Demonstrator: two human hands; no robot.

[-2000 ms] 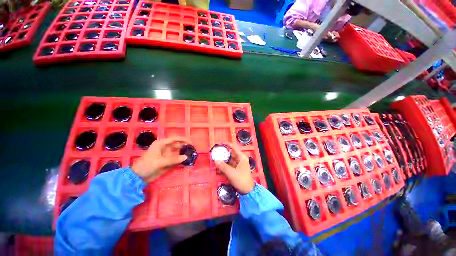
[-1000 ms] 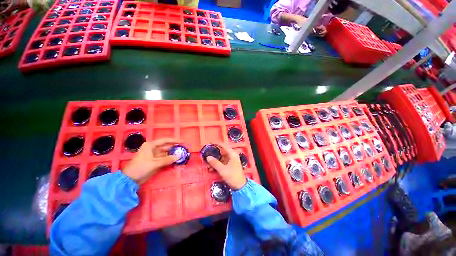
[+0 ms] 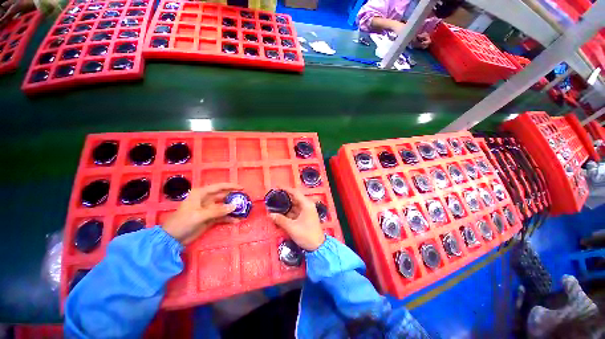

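Observation:
The red work tray (image 3: 219, 268) lies in front of me, with dark discs in its left pockets and right column and bare pockets between. My left hand (image 3: 194, 213) holds a dark watch head (image 3: 237, 204) with a purple reflection by its edge. My right hand (image 3: 302, 222) holds another watch head (image 3: 278, 201), dark and tilted. Both are held side by side above the middle of the tray, a small gap apart. My sleeves and hands hide some pockets.
Stacked full trays (image 3: 391, 270) stand close at the right, with a staggered stack beyond. Trays (image 3: 222, 56) lie across the green belt (image 3: 265, 96). A pale metal frame post (image 3: 491, 99) slants at the upper right. A person in pink sits opposite. Crumpled film (image 3: 53, 261) lies at left.
Since two seconds ago the right watch head has gone from a bright white reflection to dark, and the left one now shows purple. The whole view has shifted slightly.

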